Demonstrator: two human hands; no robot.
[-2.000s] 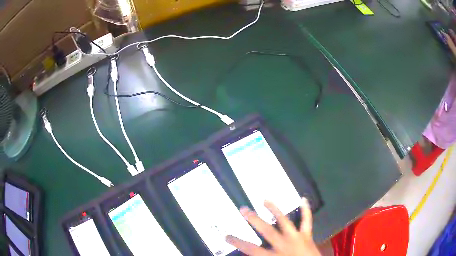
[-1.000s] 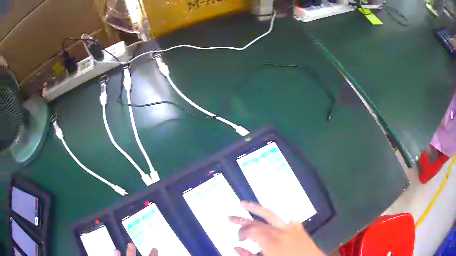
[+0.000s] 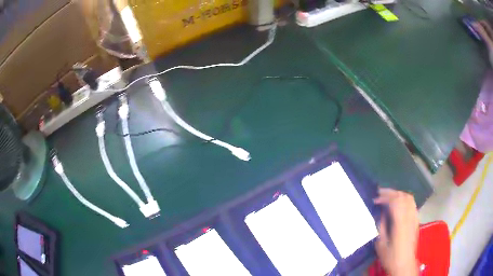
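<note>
The black phone tray (image 3: 230, 215) lies tilted across the lower part of the view, with a bright white-screened smartphone (image 3: 340, 210) in its right slot and more phones in the other slots. My right hand (image 3: 397, 229) is at the tray's right end, fingers curled at its edge; the grip is partly hidden and blurred. My left hand is out of the picture. Several short white USB cables (image 3: 202, 136) lie on the bench behind the tray, their thick plugs apart from it.
A second phone tray (image 3: 52, 248) is at the lower left, below a fan (image 3: 32, 167). A power strip (image 3: 81, 105), long white cord (image 3: 211, 66) and yellow carton (image 3: 189, 24) are behind. Thin black cable (image 3: 339, 110) lies mid-bench. A red stool (image 3: 435, 248) and a person's pink sleeve (image 3: 480, 121) are right.
The tray has shifted right and away from the white cables. My right hand has moved from the screens to the tray's right end. My left fingers have left the view. The phone screens now look plain white.
</note>
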